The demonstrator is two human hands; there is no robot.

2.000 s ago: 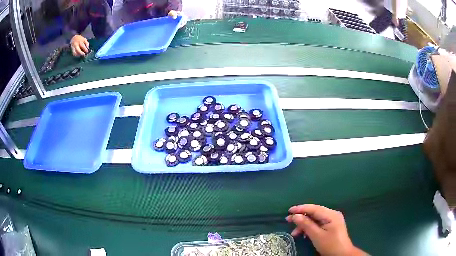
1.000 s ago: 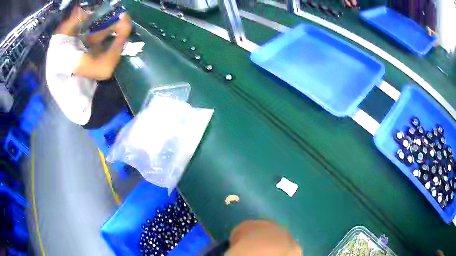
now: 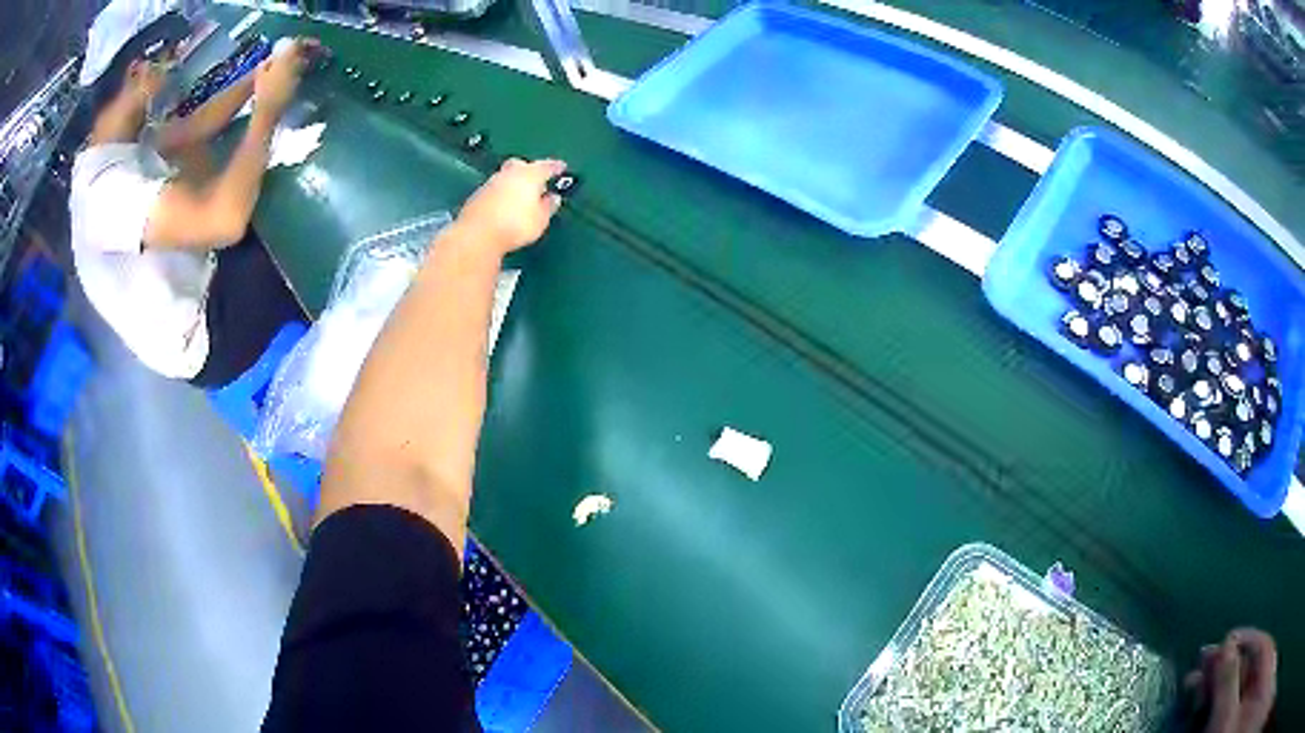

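My left hand is stretched far out over the green belt, its fingertips closed on a round black part with a pale centre, at the end of a row of such discs. My right hand is at the lower right edge, partly cut off, beside the clear plastic box of small silvery-green metal pieces; whether it holds anything cannot be told. A blue tray of black discs lies at the right.
An empty blue tray lies at the top middle. A clear plastic bag and a blue bin of black parts are at the left. White scrap and a curved scrap lie on the belt. A person sits at the upper left.
The view has shifted. My left arm has reached from the near edge out to the row of discs, with a black part at the fingertips. My right hand shows more beside the clear box.
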